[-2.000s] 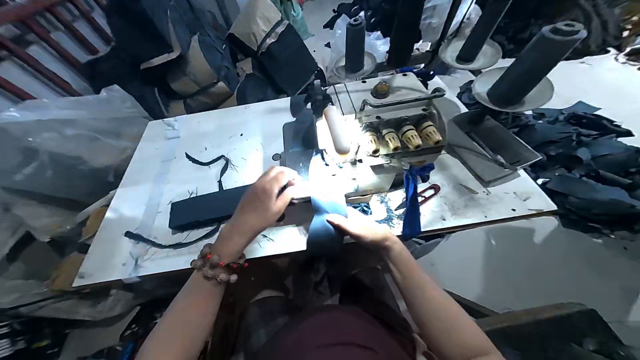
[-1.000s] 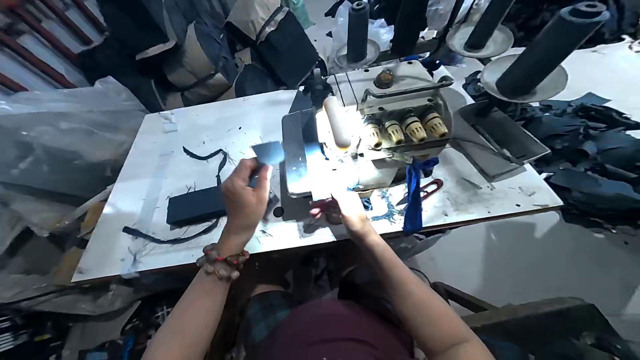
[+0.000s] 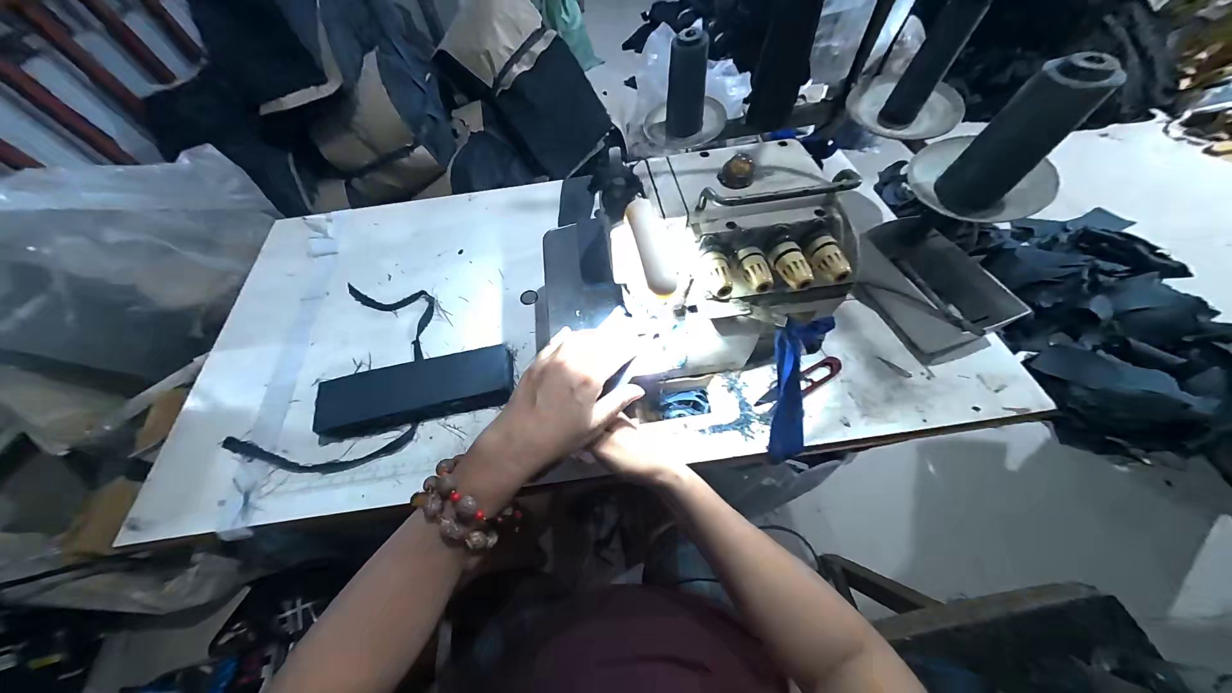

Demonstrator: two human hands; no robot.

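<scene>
An overlock sewing machine (image 3: 770, 221) with several cream tension dials stands on the white table, its lamp glare washing out the needle area. Just in front of its presser area, my left hand (image 3: 568, 385) is on a small dark piece of fabric (image 3: 619, 375), mostly hidden under the fingers. My right hand (image 3: 635, 448) is close against it, lower and to the right, its fingertips partly covered; whether it grips the fabric is unclear. Left of my left hand lies a stack of dark fabric pieces (image 3: 414, 390), with a narrow dark fabric strip (image 3: 322, 465) curving around it.
Red-handled thread snips (image 3: 820, 373) lie beside a hanging blue cloth strip (image 3: 787, 395). A grey metal tray (image 3: 938, 289) sits right of the machine, near dark thread cones (image 3: 1030, 135) and heaped fabric scraps (image 3: 1126, 327). Clear plastic (image 3: 125, 269) is at the left, garment pieces (image 3: 539, 106) behind.
My left hand, raised left of the machine with a dark piece one second ago, has moved right and down to the machine's front. My two hands are now close together.
</scene>
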